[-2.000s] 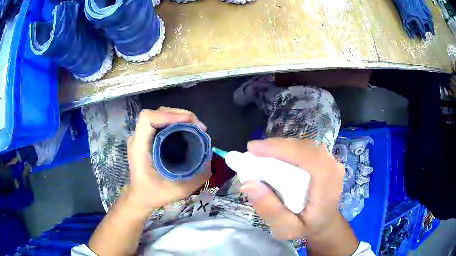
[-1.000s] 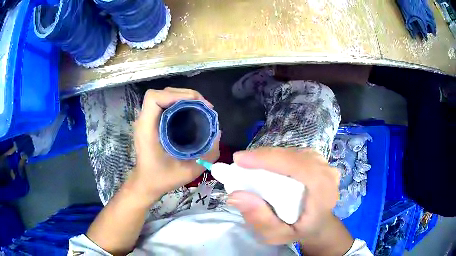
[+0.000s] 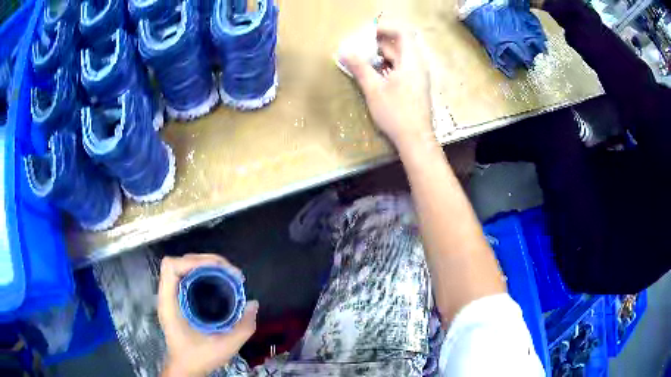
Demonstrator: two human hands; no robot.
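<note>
My left hand [image 3: 176,316] is closed around a blue tubular piece [image 3: 212,298] over my lap, its round open end facing up. My right hand [image 3: 390,88] is stretched out over the bench, around the white glue bottle [image 3: 358,48]; a thin tip shows above the fingers. The bottle is partly hidden, and I cannot tell whether it touches the bench top. Several finished-looking blue pieces [image 3: 131,151] stand upright in rows at the bench's left, with notched tops and whitish frilly rims below.
The tan bench [image 3: 294,140] curves across in front of me. A blue tote [image 3: 40,243] is at its left end. Lighter blue pieces [image 3: 508,37] lie at the back right. A person in dark clothing [image 3: 611,191] sits at the right, beside blue bins [image 3: 574,331] on the floor.
My right hand has moved with the glue bottle from beside the tube out over the bench. My left hand and its tube are lower and farther left in view. More standing pieces show.
</note>
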